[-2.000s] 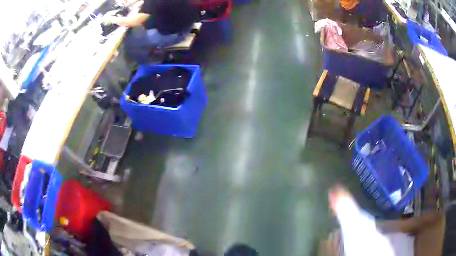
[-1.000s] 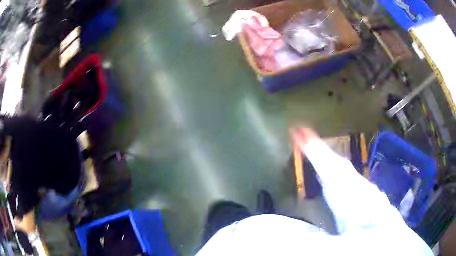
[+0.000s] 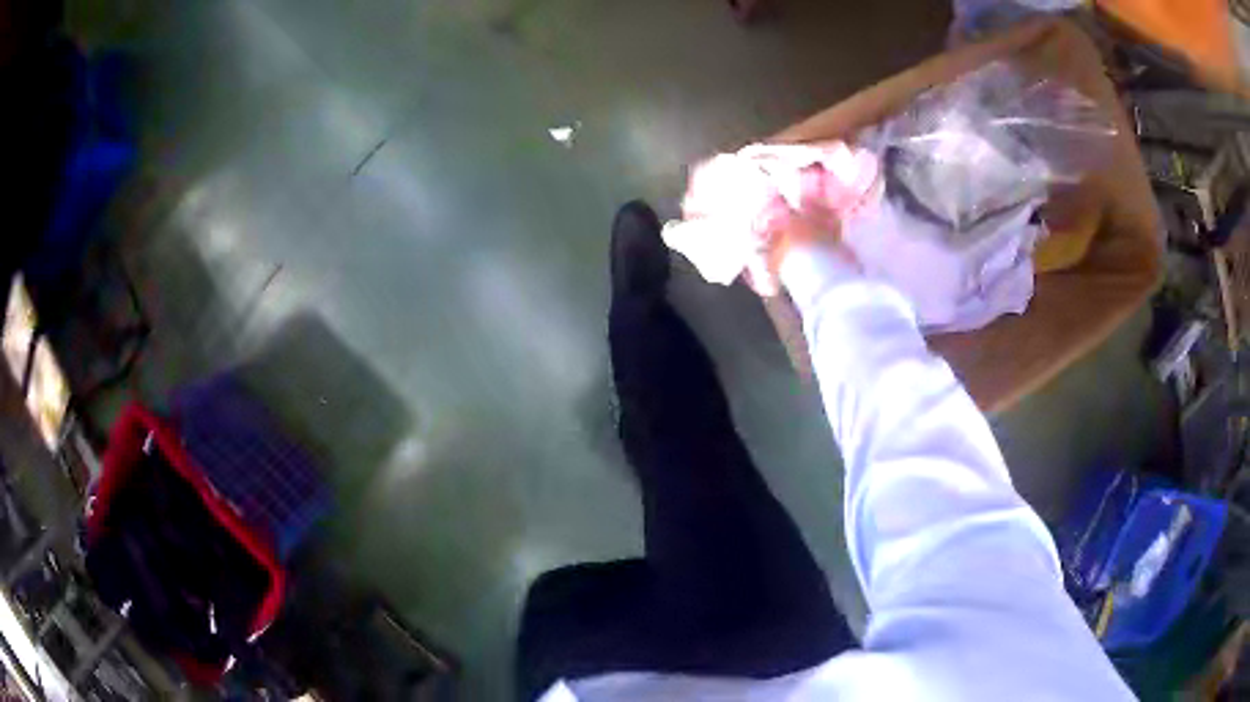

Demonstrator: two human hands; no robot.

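My right hand (image 3: pixel 809 236) reaches down from the lower right in a white sleeve and grips a pale pink garment (image 3: pixel 733 206) at the left edge of a brown-lined bin (image 3: pixel 1014 370). The fingers are partly hidden in the bunched cloth and blurred. The garment hangs over the bin's left rim. More white cloth (image 3: pixel 946 268) and a clear plastic bag (image 3: pixel 980 151) lie in the bin. My left hand is not in the picture.
The floor (image 3: pixel 411 302) is green, with a small white scrap (image 3: pixel 562 135) on it. A red-rimmed bin (image 3: pixel 261 549) with dark pieces stands at lower left. A blue bin (image 3: pixel 1165 562) stands at lower right. My dark-clothed leg (image 3: pixel 685 439) extends forward.
The view has moved forward and right to the brown-lined bin. My right hand, empty over the floor and stool before, has reached the bin and taken hold of the pink garment.
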